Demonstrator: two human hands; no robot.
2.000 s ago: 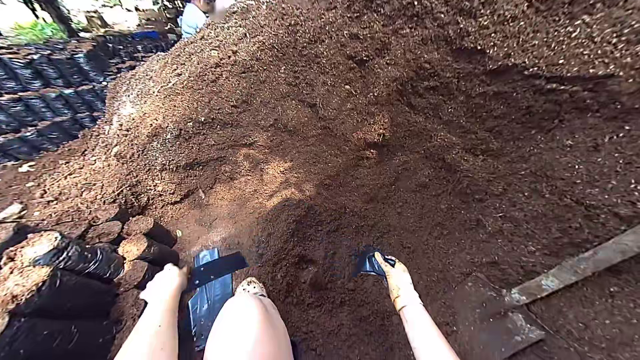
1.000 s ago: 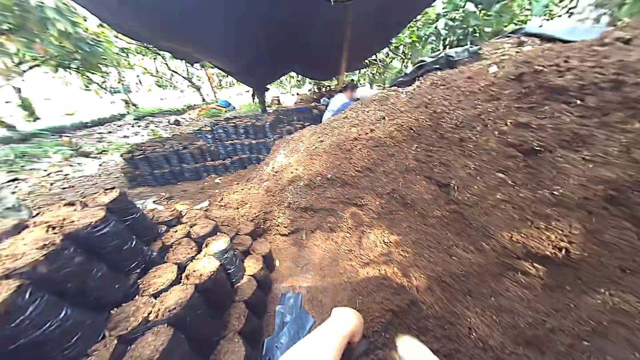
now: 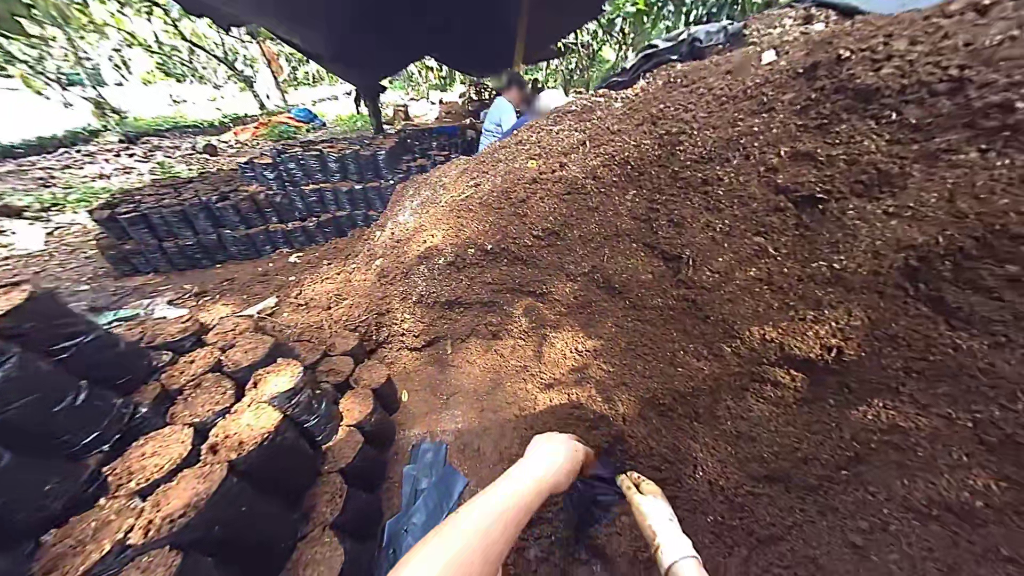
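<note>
A black plastic grow bag (image 3: 594, 498) is between my hands at the bottom centre, against the foot of a large brown soil pile (image 3: 680, 264). My left hand (image 3: 558, 462) is closed on the left side of its rim. At the right side of the rim, my right hand (image 3: 650, 500), smeared with soil, has its fingertips on the bag. How much soil the bag holds cannot be told. Flat, unfilled black plastic bags (image 3: 424, 500) lie in a small stack left of my left forearm.
Soil-filled black bags (image 3: 260, 448) stand packed at the lower left. Further back are stacked rows of filled bags (image 3: 232, 228). Two people (image 3: 504, 112) are behind the pile's far slope. A dark tarp (image 3: 400, 32) hangs overhead, and a post (image 3: 374, 112) stands beneath it.
My left hand has left the flat bags, where it was two seconds ago, and is now at the bag by my right hand. The view has tilted up and turned left.
</note>
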